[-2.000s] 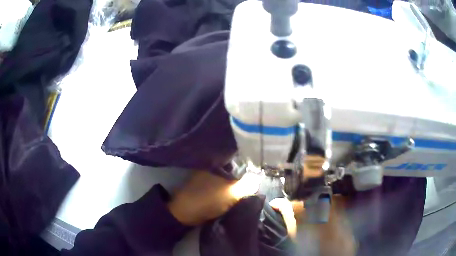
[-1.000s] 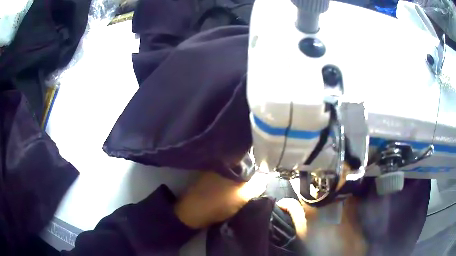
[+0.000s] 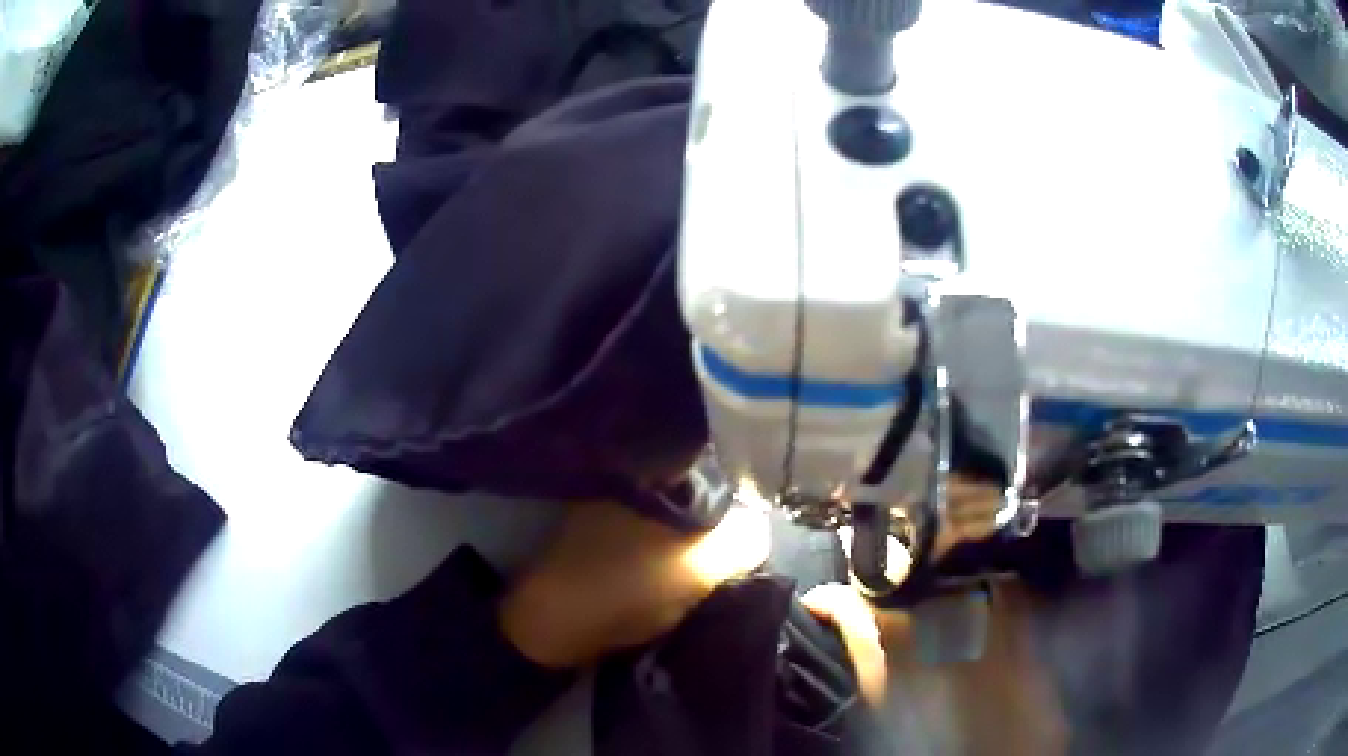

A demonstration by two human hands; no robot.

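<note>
A dark purple garment lies on the white table, its edge running under the head of the white sewing machine. My left hand reaches from a dark sleeve to the lamp glow by the needle area, its fingertips at the cloth; glare blurs its grip. My right hand is below the machine head, blurred and partly hidden by the metal guard, near shiny dark lining. Its fingertips show beside the lining. The presser foot and needle cannot be made out clearly.
The white table has a ruler strip at lower left. More dark cloth hangs at the left, with clear plastic behind. The thread tension dial stands out from the head's front. Dark cloth also lies under the machine arm at right.
The view shifted right, then back left. The metal guard strip shows in a different position than two seconds ago. Both hands and the garment stay in nearly the same places.
</note>
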